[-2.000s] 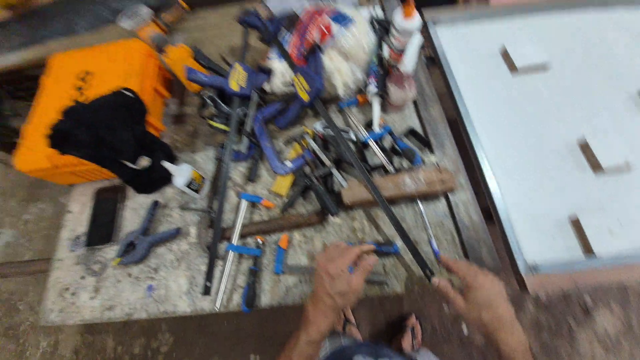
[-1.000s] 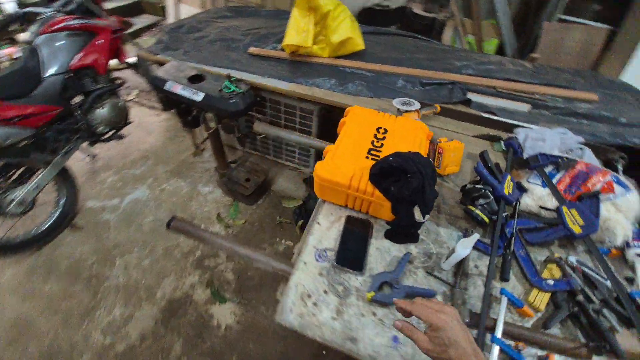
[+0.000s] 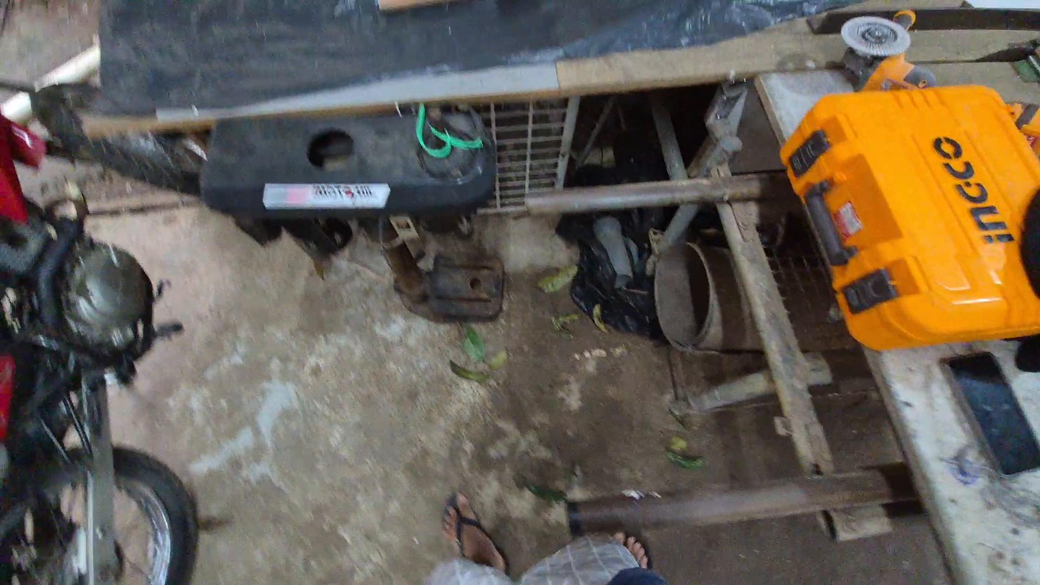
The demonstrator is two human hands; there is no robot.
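Note:
Neither my left hand nor my right hand shows in the head view. An orange hard plastic tool case (image 3: 918, 219) with dark latches lies on the workbench (image 3: 914, 431) at the right. Just below it on the bench is a dark smartphone (image 3: 993, 413). Behind the case stands an orange angle grinder (image 3: 890, 61) with a grey disc on top. A bit of black cloth touches the right edge of the frame.
A red motorcycle (image 3: 101, 284) stands at the left. A wooden pole (image 3: 731, 497) sticks out from under the bench near my sandalled feet (image 3: 473, 532). A black plastic machine part (image 3: 268, 162) sits by a sheet-covered table (image 3: 325, 49). Leaves lie on the concrete floor (image 3: 325, 422).
The view has swung left, away from the clamps and tools on the bench. Both hands showed two seconds ago and one beside the spring clamp one second ago; both are out of sight now.

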